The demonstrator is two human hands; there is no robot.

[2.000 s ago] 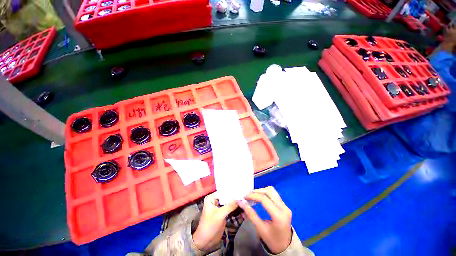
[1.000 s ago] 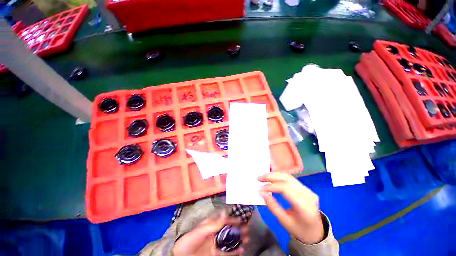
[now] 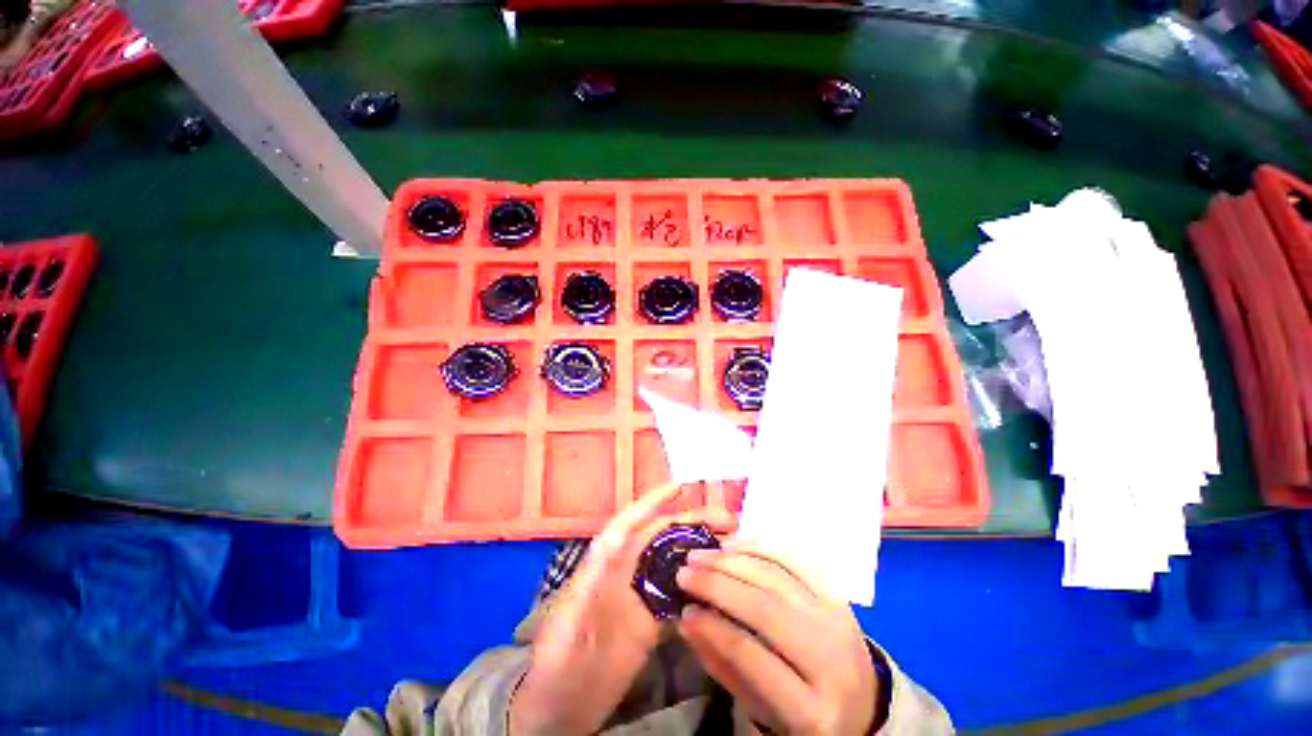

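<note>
My left hand (image 3: 597,647) holds a round black unit (image 3: 665,571) upright below the tray's front edge, its face showing. My right hand (image 3: 784,633) has its fingertips on the unit's right side; whether they pinch a small piece is too small to tell. A long white label sheet (image 3: 827,417) lies over the right part of the orange-red parts tray (image 3: 497,532), its lower end behind my right fingers. Several black units (image 3: 576,370) sit in tray pockets. A torn white scrap (image 3: 701,443) lies in the tray, left of the sheet.
A fanned stack of white sheets (image 3: 1130,374) lies right of the tray, with a crumpled clear bag (image 3: 1014,377) beside it. Stacked red trays (image 3: 1259,338) stand at far right, another tray (image 3: 65,338) at far left. A pale post (image 3: 274,122) rises behind left. Loose black units (image 3: 842,98) line the belt.
The view has shifted left. My left hand has raised the black unit and turned it more level. My right hand has moved from the sheet's lower edge to the unit.
</note>
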